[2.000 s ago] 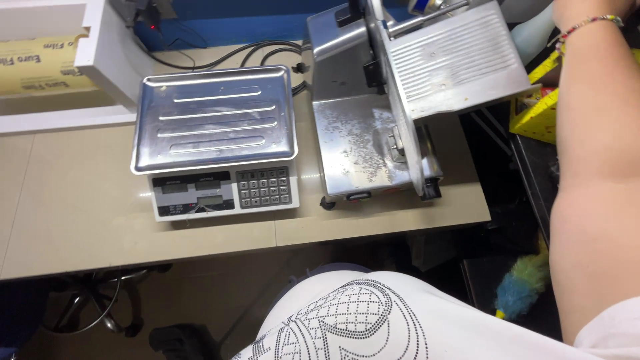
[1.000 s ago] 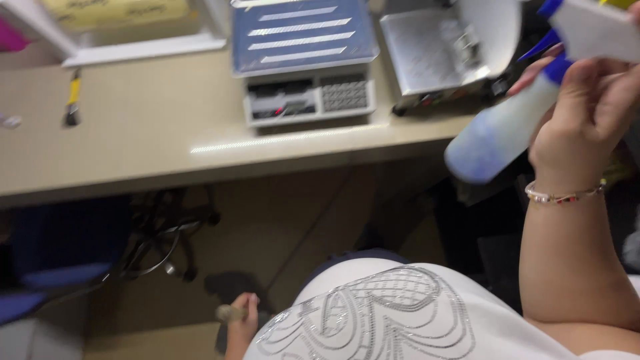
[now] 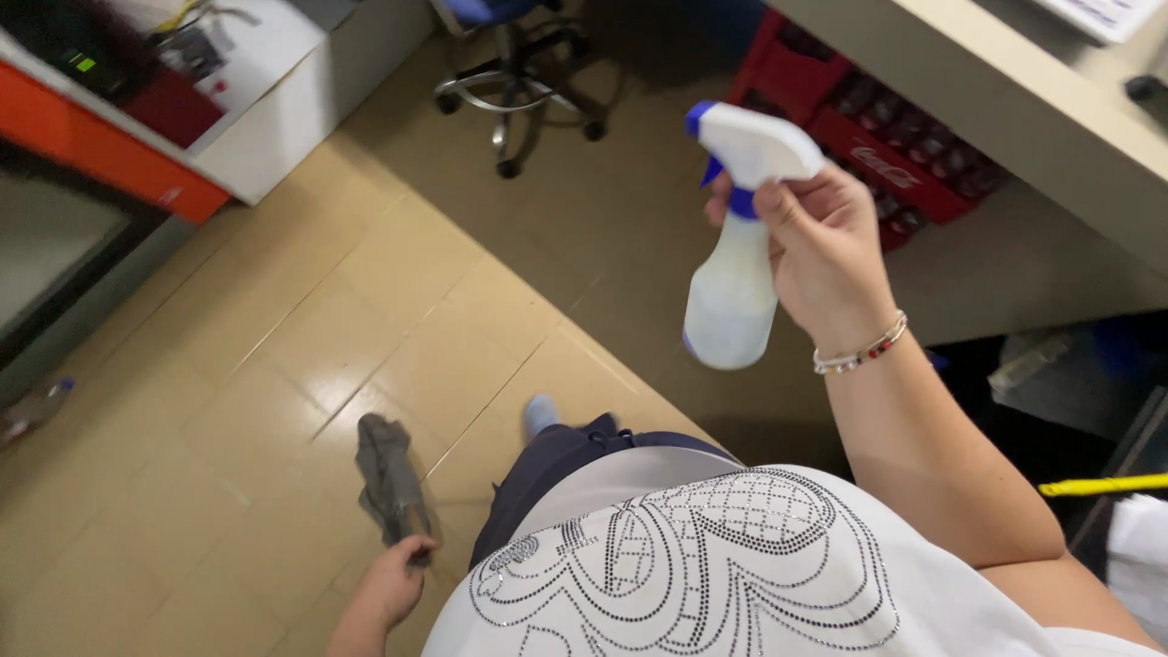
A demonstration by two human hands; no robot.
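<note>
A white plastic spray bottle (image 3: 730, 292) with a blue collar, trigger and nozzle tip stands nearly upright in my right hand (image 3: 826, 246), which grips it around the neck. Pale liquid shows in its lower part. A beaded bracelet is on that wrist. My left hand (image 3: 392, 579), low and left of my body, is closed on one end of a dark grey cloth (image 3: 388, 470). The cloth hangs away from the hand, above the tiled floor.
A swivel chair's wheeled base (image 3: 511, 91) stands at the top. Red crates of bottles (image 3: 876, 160) sit under the counter (image 3: 1031, 100) at the right. An orange-fronted cabinet (image 3: 100, 137) is at the upper left, and a plastic bottle (image 3: 36, 411) lies at the left edge.
The view has swung left, away from the scale and slicer. The spray bottle, tilted in my right hand one second ago, is now nearly upright. More of my left hand's cloth shows.
</note>
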